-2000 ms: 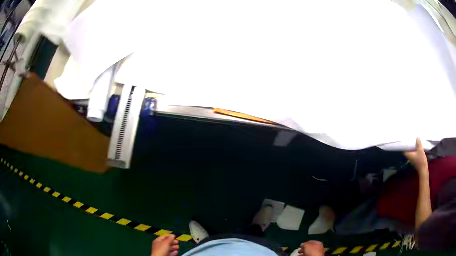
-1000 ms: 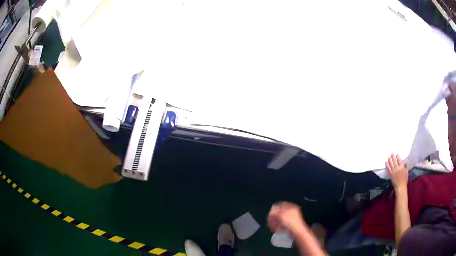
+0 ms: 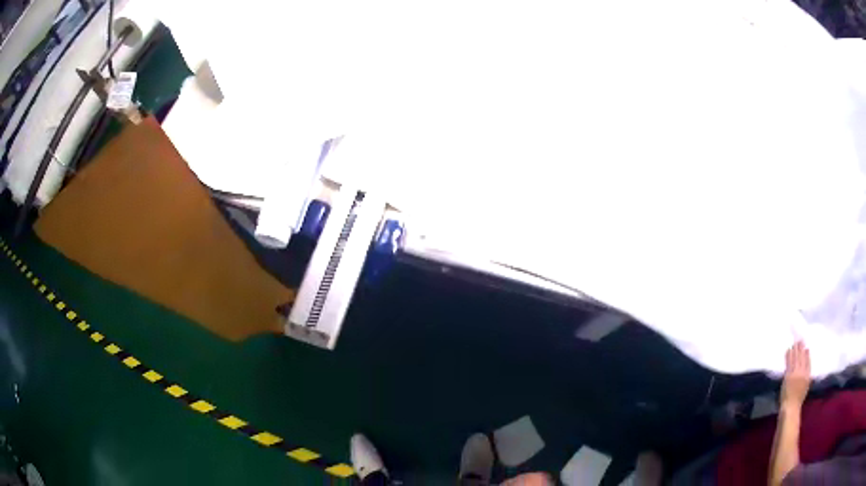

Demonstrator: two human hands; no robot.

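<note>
A very large white marker paper (image 3: 532, 161) covers the table in front of me and hangs in a curve over its near edge at the right. It is overexposed, so no printing can be read. A small skin-coloured part of what looks like my right hand (image 3: 527, 479) shows at the bottom edge, cut off and away from the paper. Its fingers cannot be made out. My left hand is out of the picture.
Another person's hand (image 3: 796, 372) lies on the paper's edge at the right, below it a dark red vest (image 3: 760, 451). A brown sheet (image 3: 171, 228), a white slotted metal bar (image 3: 334, 275) and a white roll (image 3: 280, 223) are at the left. Paper pieces (image 3: 518, 440) lie on the floor.
My right hand has dropped to the bottom edge, and my left hand, seen two seconds ago, is out of view. The view has shifted, so the table end appears further right.
</note>
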